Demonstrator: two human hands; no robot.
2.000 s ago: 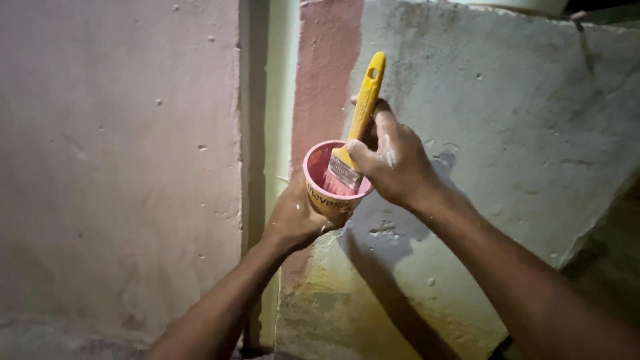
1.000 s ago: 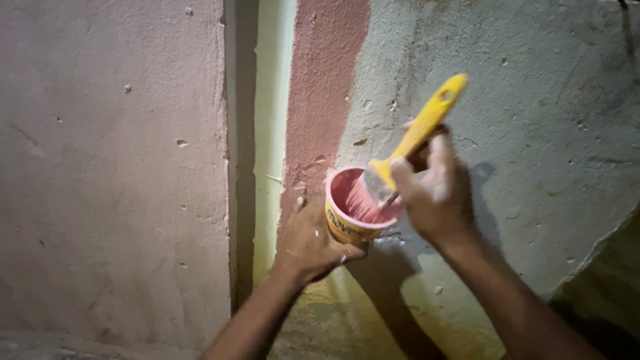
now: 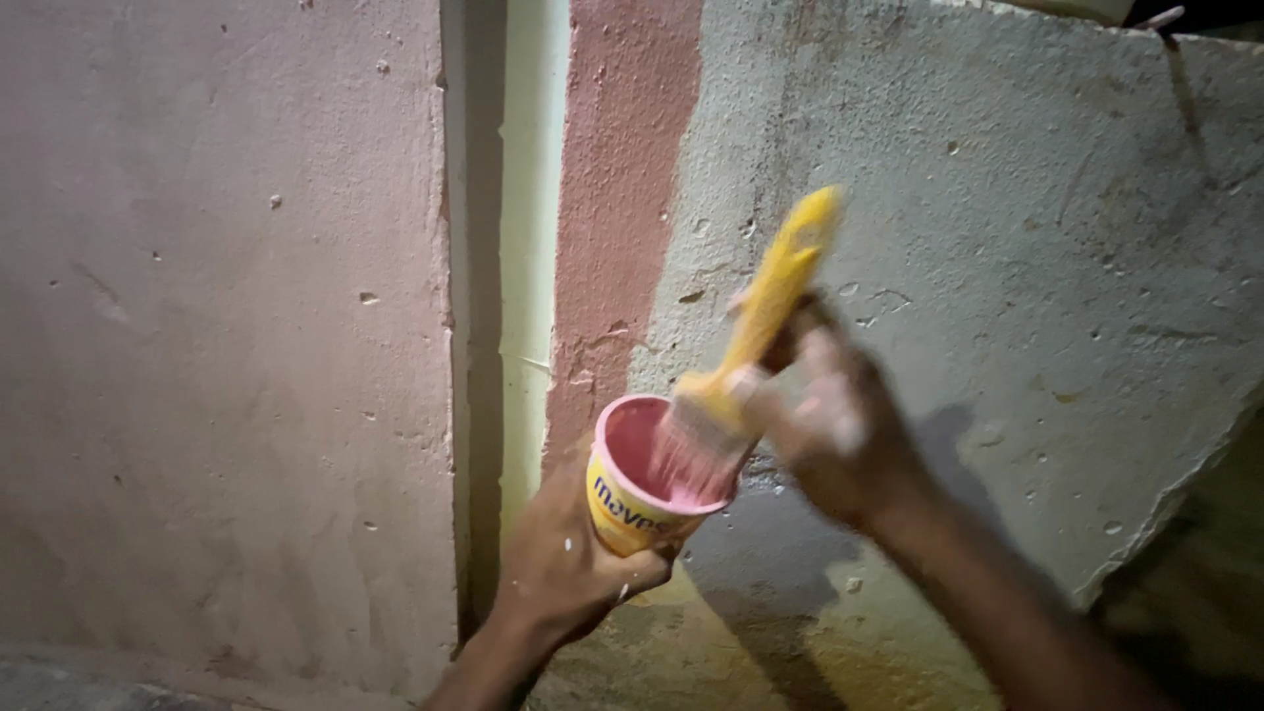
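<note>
My left hand [image 3: 573, 563] is wrapped around a small yellow cup [image 3: 617, 504] that bears writing and has pink paint around its rim and inside. In my right hand [image 3: 829, 425] is a paintbrush [image 3: 775, 296] with a yellow handle, tilted up and to the right and a little blurred. Its pink-coated bristles [image 3: 696, 454] are in the mouth of the cup, near the right side of the rim. How deep the tips go is hidden. White and pink paint smears mark my right hand, and small white spots mark my left.
Behind the hands stands a rough grey-green wall [image 3: 948, 257] with a painted pink strip [image 3: 622, 178]. Left of it run a pale green edge [image 3: 528, 247] and a dark recess [image 3: 484, 296], then a pinkish wall [image 3: 247, 346]. A pale object [image 3: 1086, 8] rests on the wall's top edge.
The brush handle leans less to the right than one second ago. Both hands still hold the cup and the brush, and the bristles remain at the cup's mouth.
</note>
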